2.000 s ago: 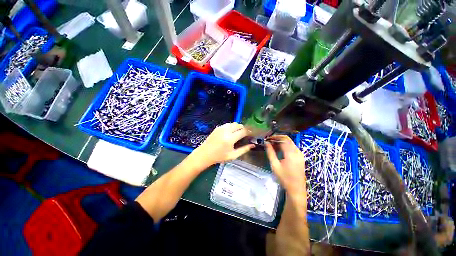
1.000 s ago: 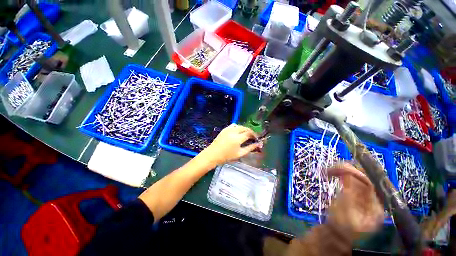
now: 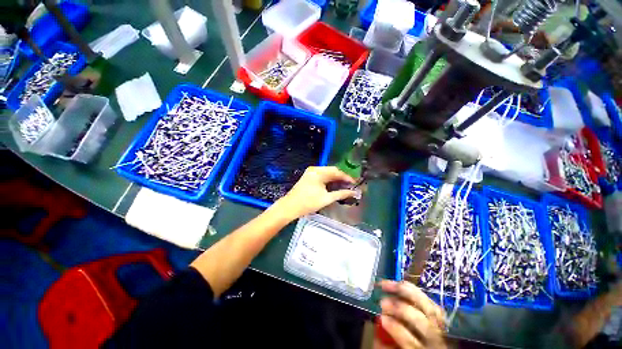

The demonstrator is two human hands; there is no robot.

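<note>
My left hand [image 3: 319, 193] is at the press fixture [image 3: 354, 196], thumb and fingers pinched around a small dark piece under the press head [image 3: 392, 153]. The fingers partly hide the piece. My right hand [image 3: 411, 317] is at the bottom, closed around the lower end of the press lever [image 3: 430, 235]. A bit of red shows by its palm. The lever points down towards me, over a blue tray of rods [image 3: 443, 252]. The shallow clear box [image 3: 333, 258] lies below the fixture with thin pale pieces inside.
Left of the press are a blue tray of dark fittings [image 3: 278, 153] and a blue tray of rods [image 3: 187, 143]. A white pad [image 3: 169, 218] lies at the bench edge. Red trays [image 3: 334, 44] with tubs stand behind. More blue trays [image 3: 518, 249] are at right. A red stool [image 3: 102, 296] is lower left.
My right hand left the fixture, moved right to the lever, and is now lower and nearer me. The lever has swung down and left. My left hand has stayed at the fixture.
</note>
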